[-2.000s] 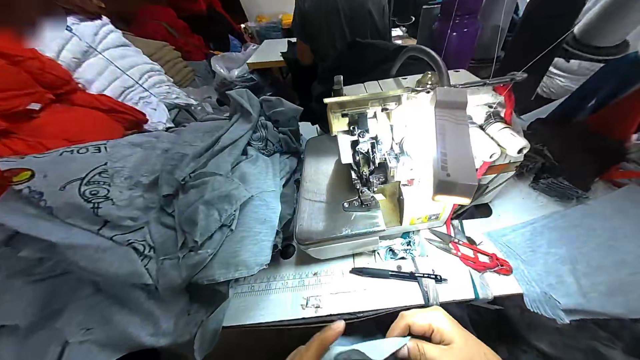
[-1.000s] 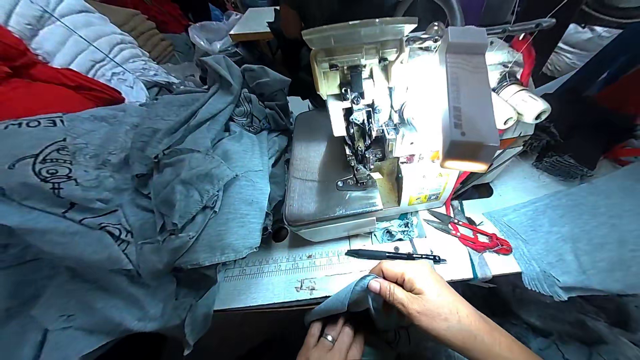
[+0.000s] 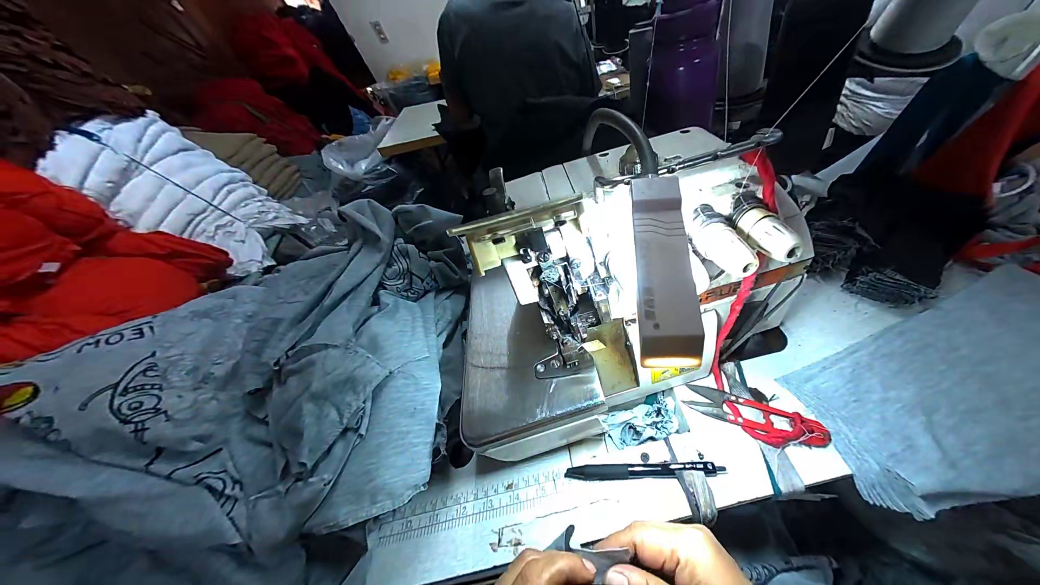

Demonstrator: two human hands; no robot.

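Observation:
At the bottom edge of the view, my left hand (image 3: pixel 548 568) and my right hand (image 3: pixel 670 554) pinch a small piece of grey fabric (image 3: pixel 603 557) between them; the lower parts of both hands are cut off. They are at the front edge of the table, below a black pen (image 3: pixel 642 470) and a printed ruler scale (image 3: pixel 475 505). Behind the pen stands an overlock sewing machine (image 3: pixel 528 366) with its lamp (image 3: pixel 666 276) lit. Red-handled thread snips (image 3: pixel 764 416) lie at the machine's right front. A crumpled fabric scrap (image 3: pixel 642 422) touches the machine's base.
Grey printed garments (image 3: pixel 325 382) are heaped on the left, beside red padded clothing (image 3: pixel 89 268) and a white quilted garment (image 3: pixel 162 179). Grey fabric (image 3: pixel 934 390) covers the right side. Thread cones (image 3: pixel 723 240) stand on the machine. A person (image 3: pixel 520 81) in dark clothes is behind it.
My hands have moved apart from their earlier overlapped hold and now sit lower, side by side on the fabric. The view has tilted up since one second ago.

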